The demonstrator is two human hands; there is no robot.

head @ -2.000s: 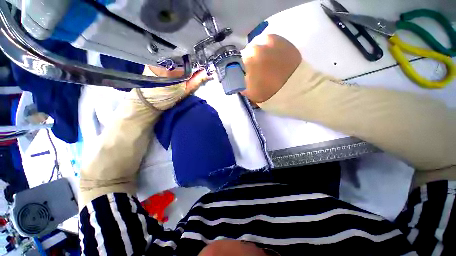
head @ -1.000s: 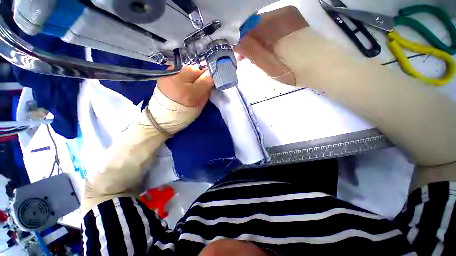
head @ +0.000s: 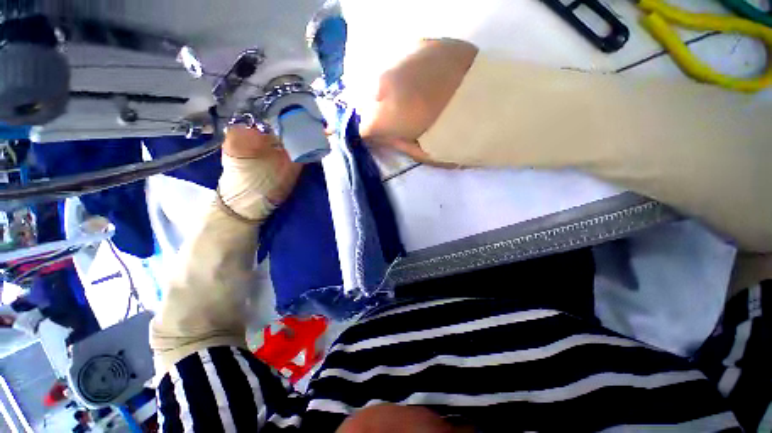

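Note:
Navy fabric [head: 300, 241] hangs over the table's front edge, with a pale blue-grey strip [head: 349, 211] along it and loose threads at its lower edge. My left hand [head: 258, 152] is at the fabric left of the needle area, its fingertips hidden by the machine. My right hand [head: 410, 97] lies at the fabric's right side, blurred and overexposed; its fingers are not clear. A grey-blue ribbed cylinder [head: 300, 131] hides the stitching point.
The machine head [head: 127, 84] is at upper left, with a curved metal tube below. Yellow-handled shears [head: 707, 51] and black snips [head: 597, 25] lie upper right. A marked band [head: 542, 237] edges the white table. A red stool [head: 292, 345] is below.
The view has shifted, so the machine and shears sit differently in it. The navy fabric now shows on the right of the pale strip too. My right hand has come closer beside the fabric.

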